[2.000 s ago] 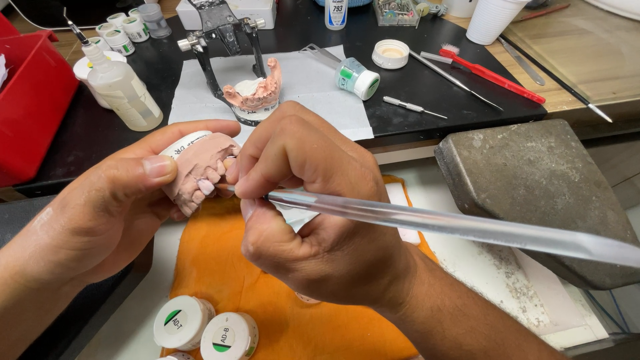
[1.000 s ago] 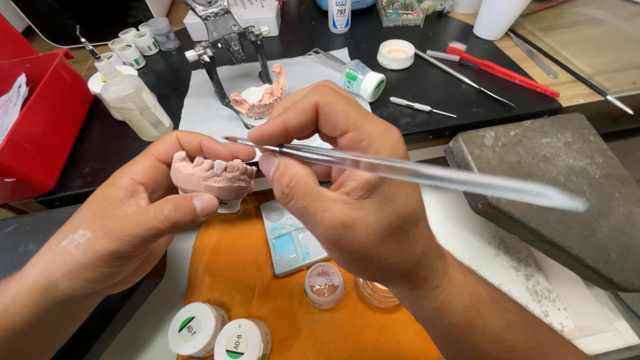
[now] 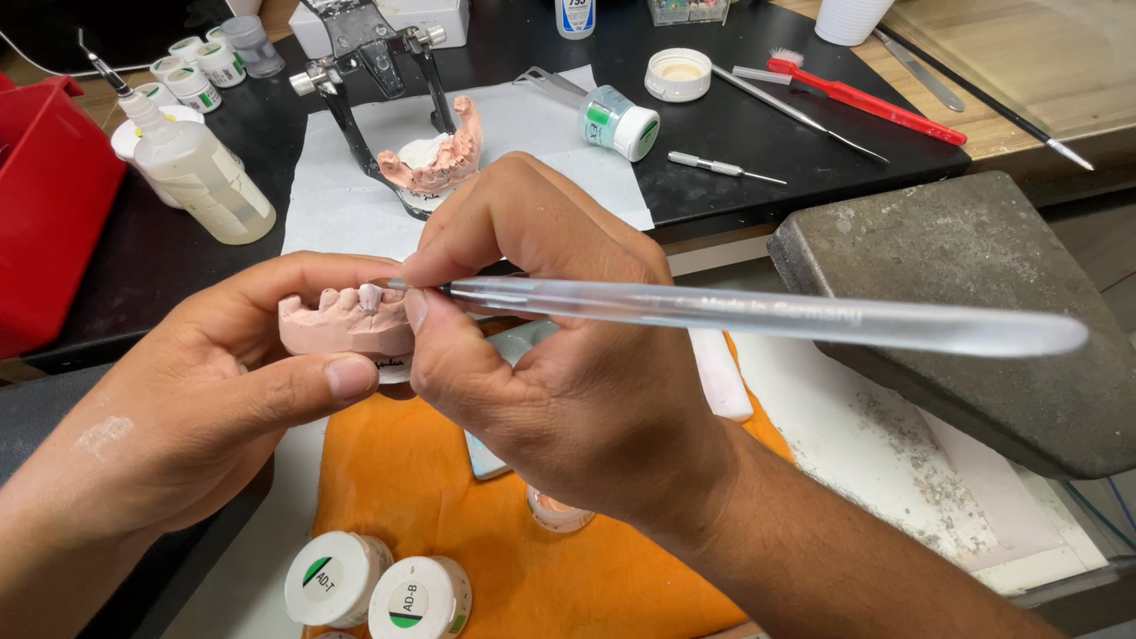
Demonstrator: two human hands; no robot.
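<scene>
My left hand holds a pink plaster dental model by its sides, teeth upward, thumb on its front. One whitish tooth stands among the pink ones. My right hand pinches a clear-handled fine brush near its ferrule, the brush tip at the whitish tooth. Fingers hide the right end of the model. Beneath my right hand lies a pale blue mixing tray, partly hidden, and a small round jar on the orange cloth. Two white-lidded jars sit at the cloth's lower left.
Behind stands a dental articulator with another pink model on white paper. A plastic dropper bottle and red bin are left. A tipped jar, steel tools and a red toothbrush lie behind; a grey block sits right.
The model, turned sideways two seconds ago, is now upright with its teeth up. The brush tip was just above the model one second ago and is now lower, at the whitish tooth.
</scene>
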